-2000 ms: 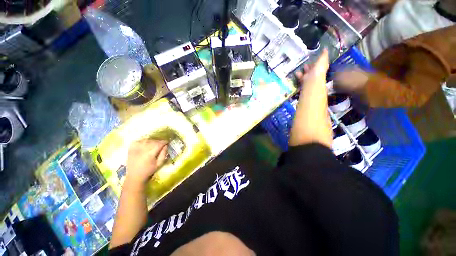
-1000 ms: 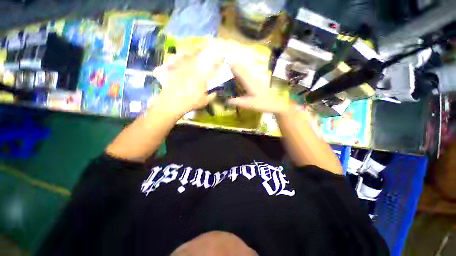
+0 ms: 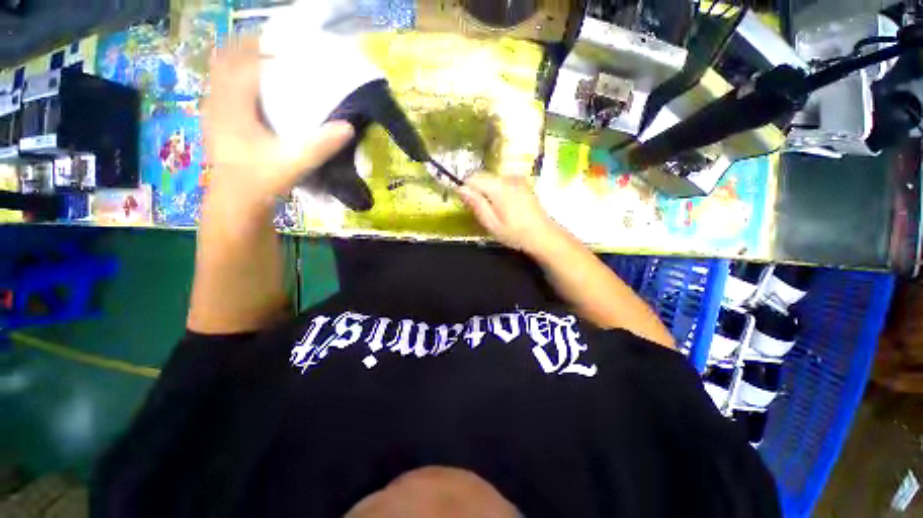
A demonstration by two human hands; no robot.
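Observation:
A glossy white housing (image 3: 314, 71), overexposed, is held tilted over the left part of the yellow fixture (image 3: 516, 91). A black part (image 3: 380, 106) sticks out from its underside. My left hand (image 3: 243, 142) grips the housing from its left side, with the thumb across its lower edge. A thin dark cable (image 3: 443, 170) runs from the black part to my right hand (image 3: 506, 207), whose fingertips pinch its end over the fixture's front right. The fixture's hollow shows between my hands.
A black electric screwdriver (image 3: 708, 126) hangs in front of the white-topped feeders (image 3: 612, 81) at right. A tin (image 3: 501, 8) is cut off at the top. A blue crate (image 3: 820, 390) with black-and-white units stands below the bench at right. Small boxes (image 3: 116, 202) lie at left.
The view has turned squarely to the bench. My right hand has come back from the crate side to the fixture. The white housing is now lifted, and the cable is stretched between my hands.

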